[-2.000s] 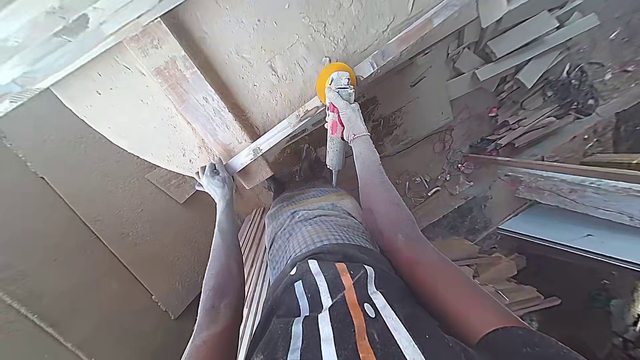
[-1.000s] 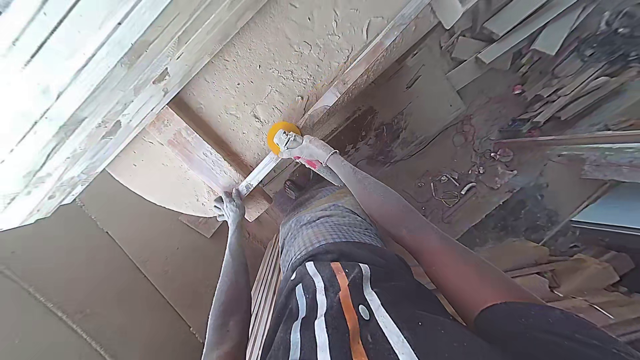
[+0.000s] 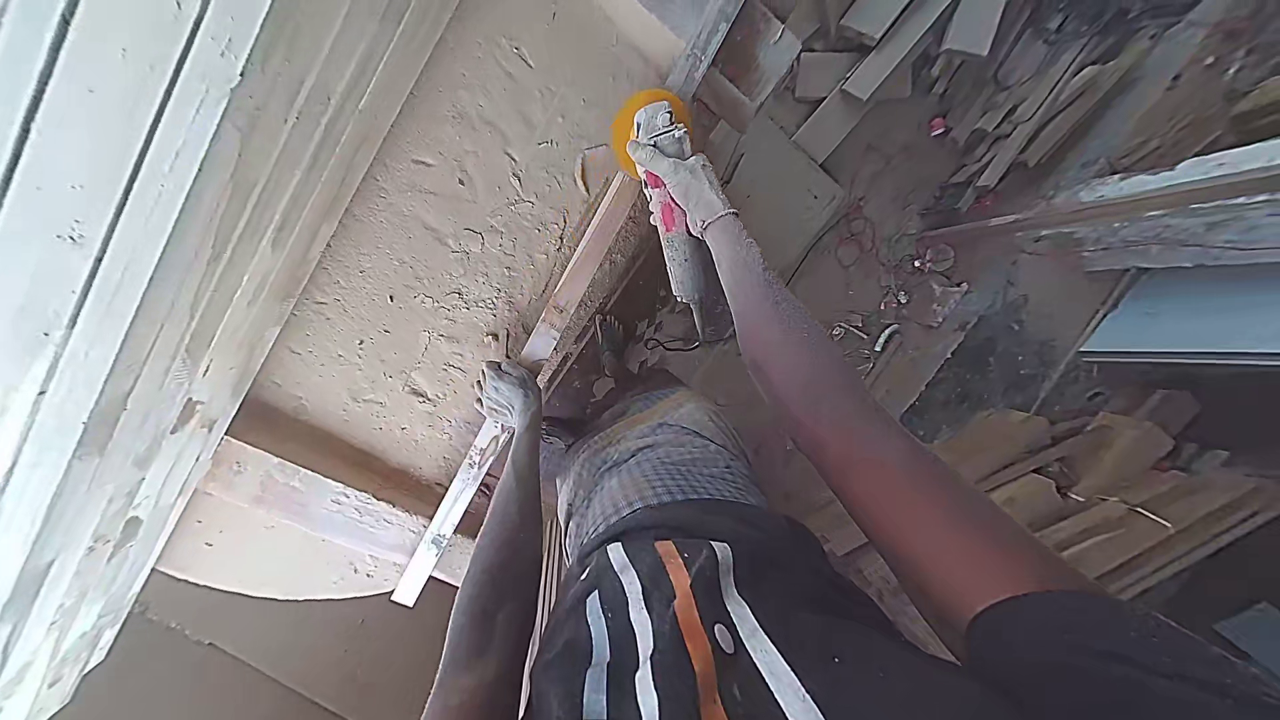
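Observation:
My right hand (image 3: 685,180), in a dusty whitish glove, is closed around the body of an angle grinder (image 3: 680,265) with a yellow disc (image 3: 632,125). The disc is at the upper end of a narrow wooden strip (image 3: 585,260); whether it touches the wood cannot be told. My left hand (image 3: 508,393), coated in pale dust, grips the strip lower down, and its lower end sticks out past the hand. Beneath lies a dusty board surface (image 3: 400,270) with a wooden crosspiece (image 3: 310,500) near its lower end.
Stacked pale boards (image 3: 230,250) rise along the left. Offcuts (image 3: 890,60) lie scattered at the upper right, and more wood pieces (image 3: 1110,490) are heaped at the lower right. A cable (image 3: 672,345) trails by a foot (image 3: 610,345). A light blue panel (image 3: 1190,310) lies at the right.
My left hand has moved up along the strip from near the crosspiece. The grinder in my right hand has moved farther from the crosspiece, toward the top. The view has shifted.

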